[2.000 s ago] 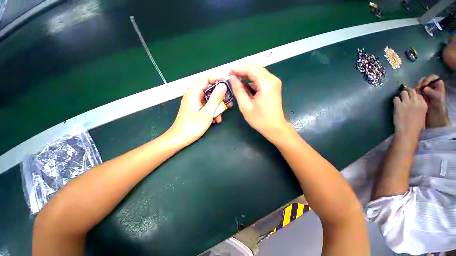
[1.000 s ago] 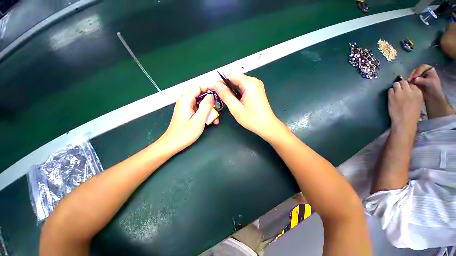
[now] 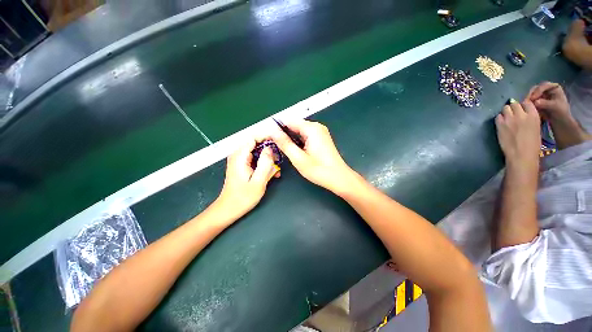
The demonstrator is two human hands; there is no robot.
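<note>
My left hand point(image 3: 245, 176) is closed around a small dark rounded electronic unit point(image 3: 267, 154) with a yellow edge at its lower side, over the bench by the white rail. My right hand point(image 3: 311, 154) is just right of it and holds dark thin tweezers point(image 3: 290, 133), their points up and to the left. My right fingertips are at the unit's upper edge. Fingers hide much of the unit; any wires cannot be made out.
A crinkled clear plastic bag point(image 3: 102, 256) lies at the left. A thin pale rod point(image 3: 186, 115) lies on the belt beyond the white rail point(image 3: 167, 166). At the right are a metallic parts pile point(image 3: 459, 86), a cream parts pile point(image 3: 490, 68) and a neighbour's hands point(image 3: 521, 130).
The tweezers, not visible two seconds ago, show in my right hand. The pale block under the unit is now mostly hidden. The camera view has shifted, so the scene sits lower.
</note>
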